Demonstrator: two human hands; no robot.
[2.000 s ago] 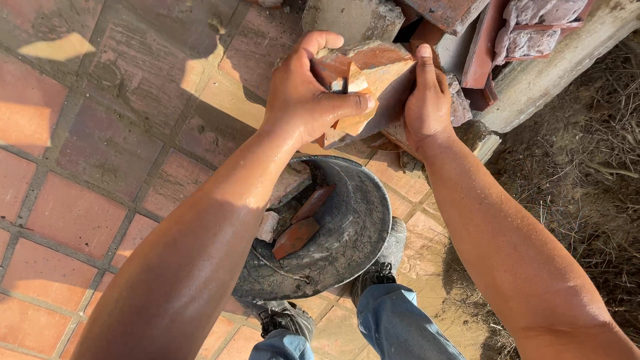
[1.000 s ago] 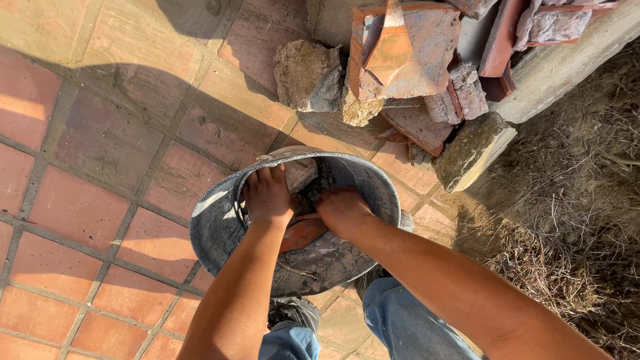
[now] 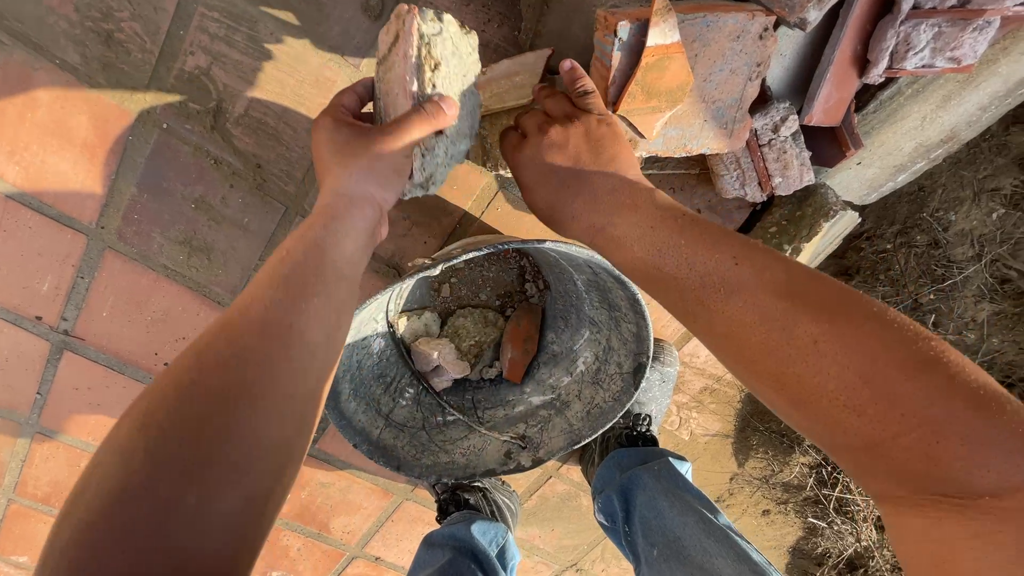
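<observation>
My left hand (image 3: 368,144) grips a thick chunk of masonry rubble (image 3: 436,96), raised above the tiles at the upper middle. My right hand (image 3: 572,148) is at the left side of the rubble pile, its fingers curled near a pale broken piece (image 3: 512,80); whether it grips anything is hidden. A broken tile shard (image 3: 656,88) leans on a flat slab (image 3: 720,80) just right of that hand. Below both hands, between my feet and the pile, is a worn black bucket (image 3: 592,336). Inside it lie a reddish tile fragment (image 3: 521,342), several stones (image 3: 474,332) and loose dirt.
Terracotta floor tiles (image 3: 144,312) spread to the left. More broken tiles (image 3: 848,64) are piled at the upper right by a concrete curb (image 3: 936,104), with a rough block (image 3: 800,220) below them. Dry grass and soil (image 3: 952,248) lie beyond. My shoes (image 3: 480,500) are close to the bucket.
Both hands have left the bucket and moved up to the pile. My left hand now holds the rubble chunk. The tile shard, between my hands two seconds ago, rests on the pile.
</observation>
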